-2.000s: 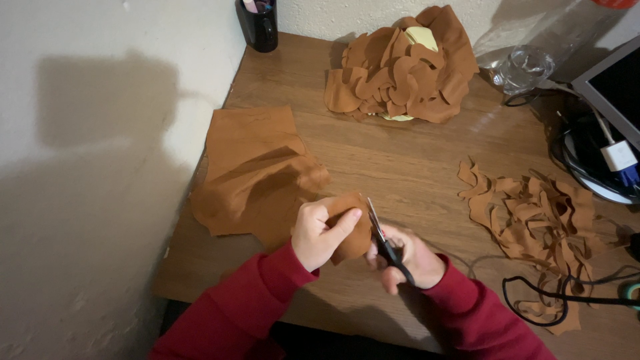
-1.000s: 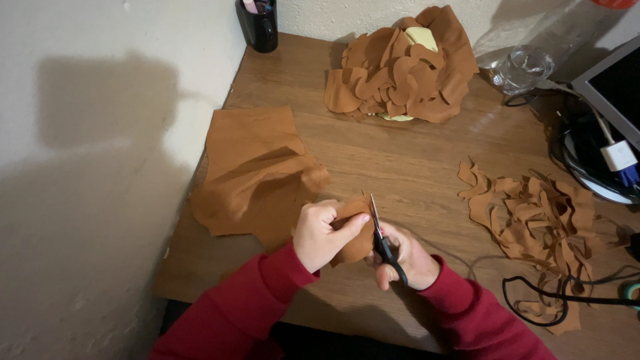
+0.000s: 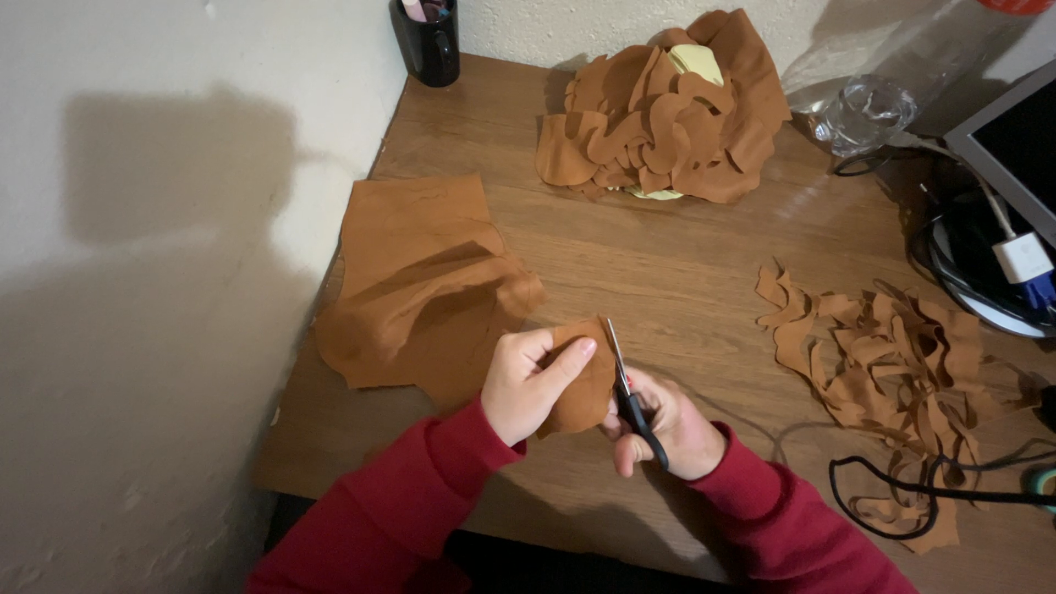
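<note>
My left hand (image 3: pixel 532 379) pinches a small piece of brown leather-like material (image 3: pixel 584 398), thumb on top. In my right hand (image 3: pixel 664 421) is a pair of scissors with black handles (image 3: pixel 634 412); the blades point up along the right edge of that piece. Part of the scissors is hidden behind my fingers. A large brown sheet (image 3: pixel 421 264), bearing faint drawn lines, lies creased to the left of my hands. Narrow curled offcuts (image 3: pixel 891 355) are heaped to the right, and cut brown pieces (image 3: pixel 660 124) are piled at the back.
A black mug (image 3: pixel 431 45) stands in the back left corner by the wall. At the right are a clear plastic bottle (image 3: pixel 924 74), a grey-framed screen (image 3: pixel 1006 132), a white cable connector (image 3: pixel 1021 256) and a black cord (image 3: pixel 874 466) on the wooden table (image 3: pixel 643 247).
The scissors and my right hand have shifted slightly against the small piece's right edge. My left hand keeps its pinch on the piece. The large sheet and the piles look unchanged.
</note>
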